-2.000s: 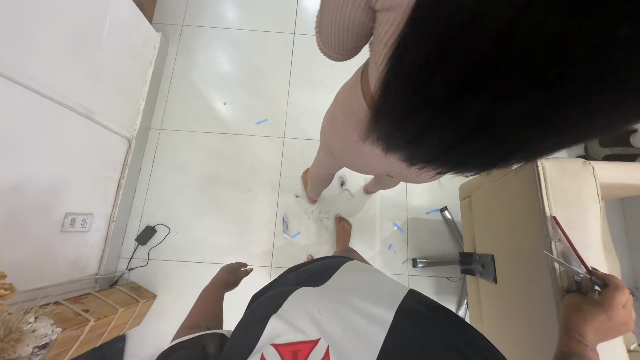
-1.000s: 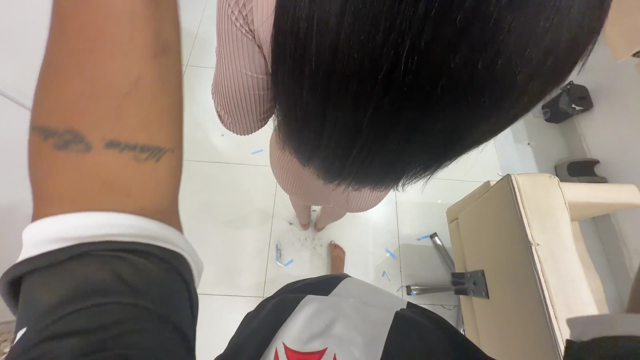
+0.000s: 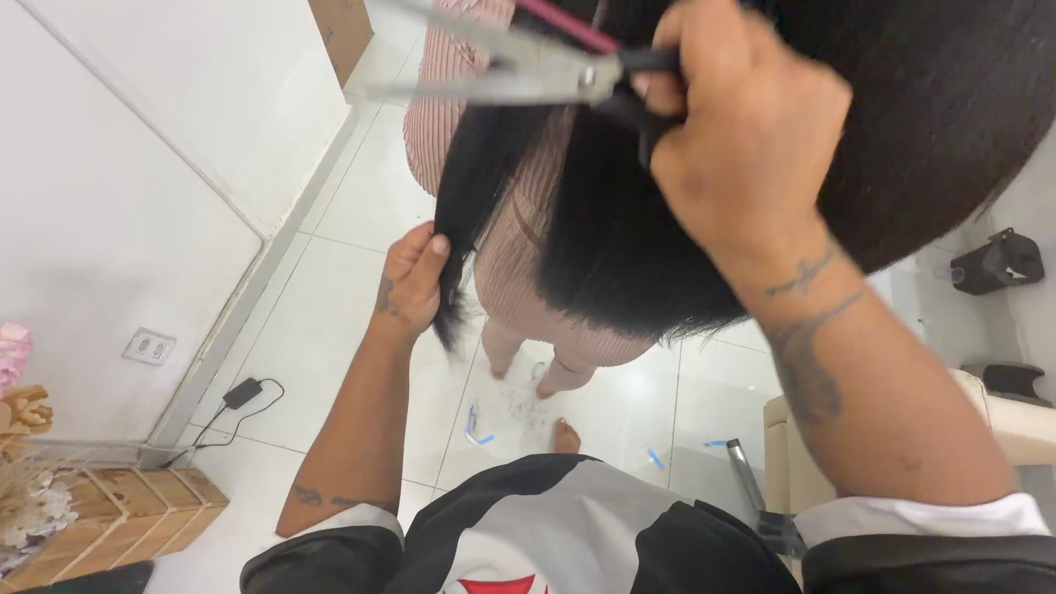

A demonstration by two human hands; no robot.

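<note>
A person in a pink ribbed outfit [image 3: 511,280] stands in front of me, back toward me, with long straight black hair [image 3: 635,239]. My left hand [image 3: 415,280] pinches a separate lock of the hair [image 3: 478,165] near its lower end, to the left of the main mass. Up at the top, my right hand [image 3: 742,124] grips a pair of scissors [image 3: 569,78] by the black handles; the blades are spread and point left, blurred. A thin dark-pink rod-like tool [image 3: 569,23] lies along the same hand; what it is exactly, I cannot tell.
Cut hair [image 3: 524,408] and blue strips [image 3: 656,458] lie on the tiled floor. A cream padded chair [image 3: 780,445] stands at the lower right, a black bin [image 3: 998,262] beyond. At the left are a wooden crate [image 3: 124,511], a black power adapter [image 3: 242,394] and the wall.
The scissors, at the right edge two seconds ago, are now raised over the hair in my right hand. My left hand, hanging low and away from the hair then, now holds a lock.
</note>
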